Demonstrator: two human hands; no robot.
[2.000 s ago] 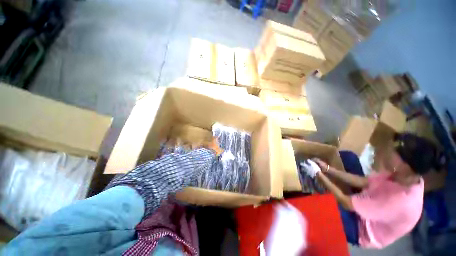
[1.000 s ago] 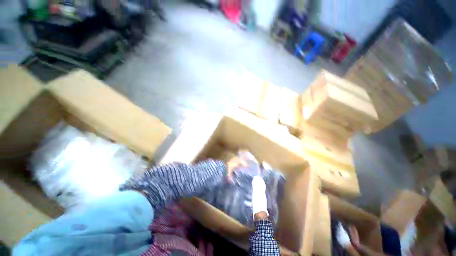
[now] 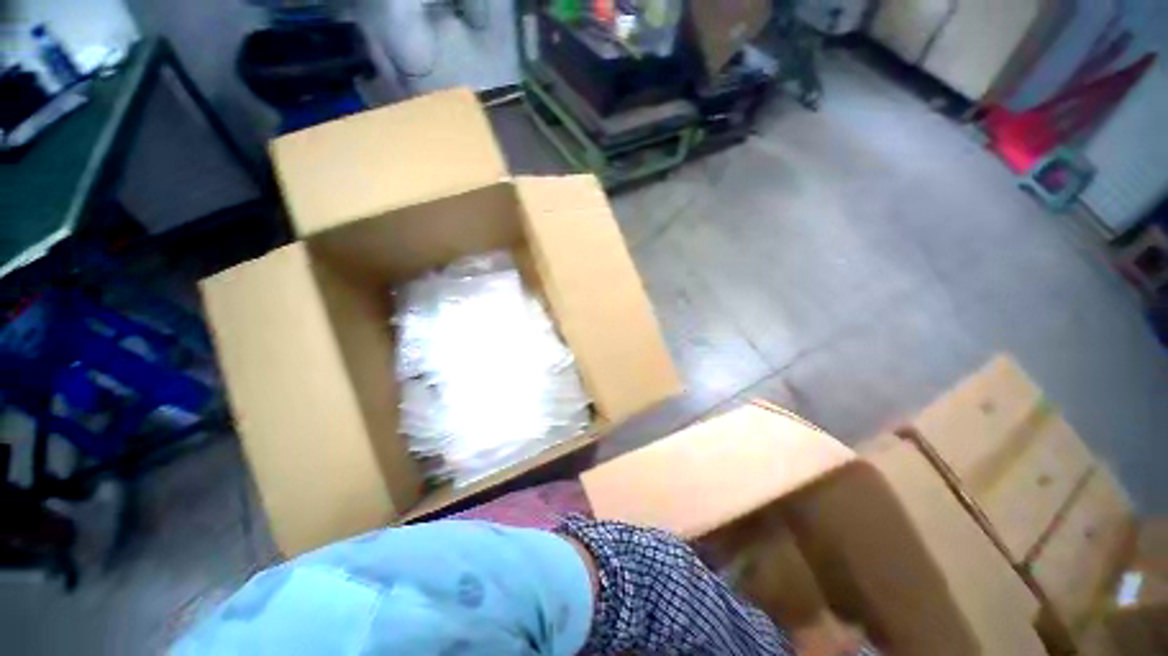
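My left arm, in a light blue and checked sleeve, reaches along the bottom edge into the packing carton [image 3: 717,468]. Only a small blurred part of my left hand [image 3: 830,633] shows inside it, cut off by the picture's edge; its fingers and anything in them cannot be made out. My right hand is out of the picture. The bag carton [image 3: 596,288] stands open with its flaps spread. A pile of whitish clear poly bags [image 3: 480,365] lies inside it, with bright glare on top. The packing carton's contents are mostly cut off or blurred.
Closed brown cartons [image 3: 1005,449] stand beyond the packing carton at the right. A green-topped bench [image 3: 90,154] and a blue frame [image 3: 115,365] are at the left. A green machine stand [image 3: 615,128] and red and green stools [image 3: 1057,173] are farther back.
The view has swung left, so the bag carton is now central and the packing carton is at the lower right. My right hand, the red table and the person in pink have left the picture.
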